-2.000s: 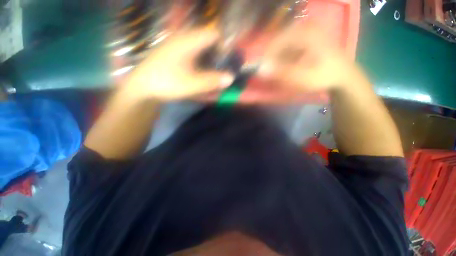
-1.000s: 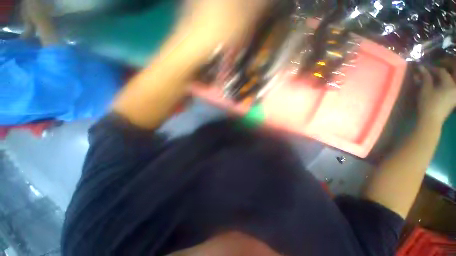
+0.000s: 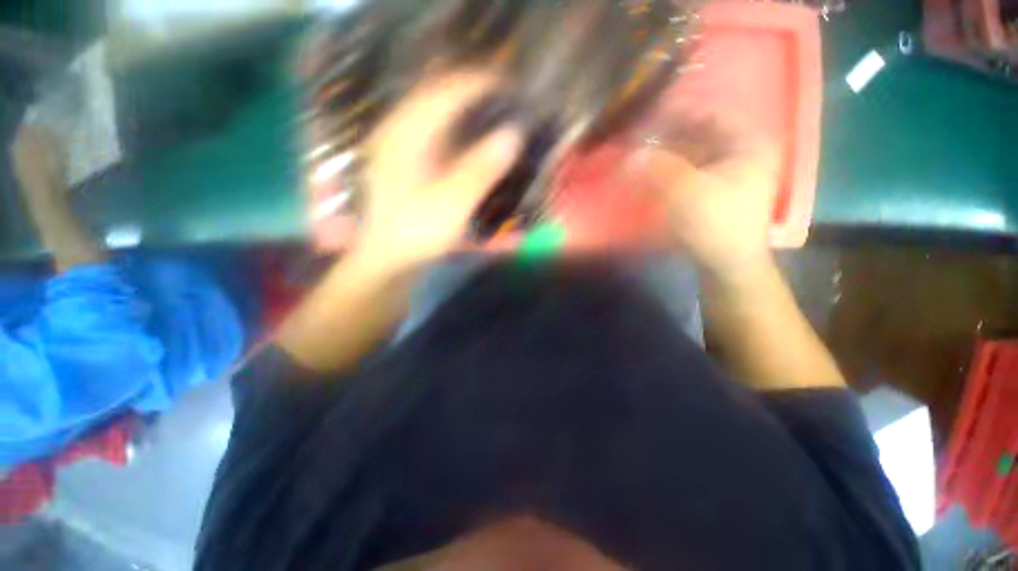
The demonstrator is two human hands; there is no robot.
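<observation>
A pink-red tray [image 3: 798,123] lies at the near edge of the bench, with a green spot on its near rim. Blurred black-and-silver parts [image 3: 580,56] with orange flecks fill its left and middle. My left hand [image 3: 430,167] is over the left part of the tray, thumb and fingers apart, with dark parts beside the thumb; blur hides whether it holds one. My right hand [image 3: 720,195] is over the right part of the tray, blurred, with a dark patch near its fingers; I cannot tell whether it grips anything.
A white slip [image 3: 864,70] and a small ring [image 3: 905,44] lie on the green bench [image 3: 915,145] at right. A filled tray [image 3: 969,28] is at the top right. Red trays [image 3: 982,435] stand at lower right. A person's blue sleeve [image 3: 112,335] and hand are at left.
The view has swung back from the heap of shiny parts. My right hand has moved from beyond the tray's right side to over the tray. My left hand is nearer the tray's near edge.
</observation>
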